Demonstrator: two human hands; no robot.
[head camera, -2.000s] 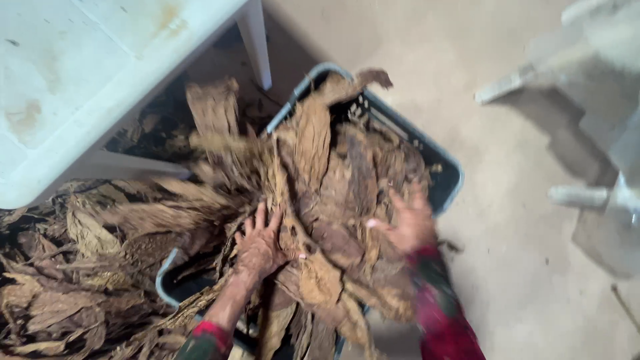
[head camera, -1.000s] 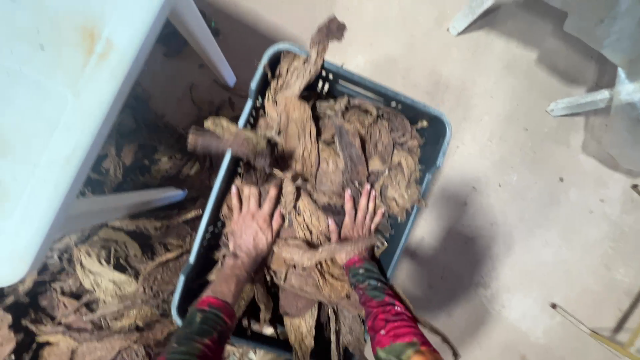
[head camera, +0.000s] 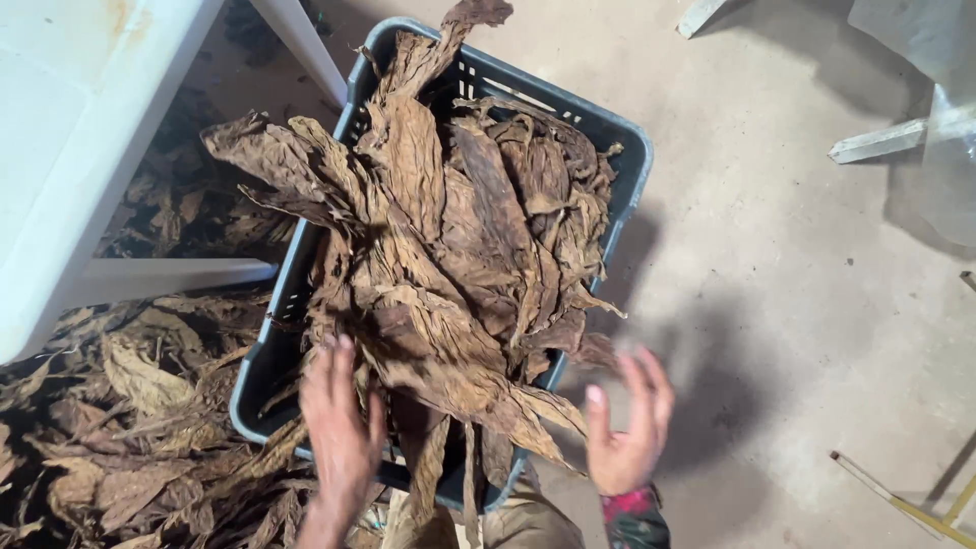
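Dried brown leaves (head camera: 457, 252), wrinkled and long, fill a dark plastic crate (head camera: 644, 152) with a blue-grey rim. Some hang over its left side, its top corner and its near edge. My left hand (head camera: 343, 419) lies at the near left part of the heap, fingers stretched forward against the leaves. Off the crate's right side, my right hand (head camera: 629, 419) is raised with thumb and fingers apart, near the tips of the overhanging leaves, and nothing shows in it.
A white plastic table (head camera: 69, 152) stands at the upper left, its legs beside the crate. A loose leaf pile (head camera: 152, 457) covers the floor at lower left. White legs (head camera: 877, 141) stand at the right; a thin yellowish frame (head camera: 915, 518) lies at lower right.
My right hand has moved right, off the leaves where it was pressing a second ago. More leaves now lie across the crate's left rim and middle.
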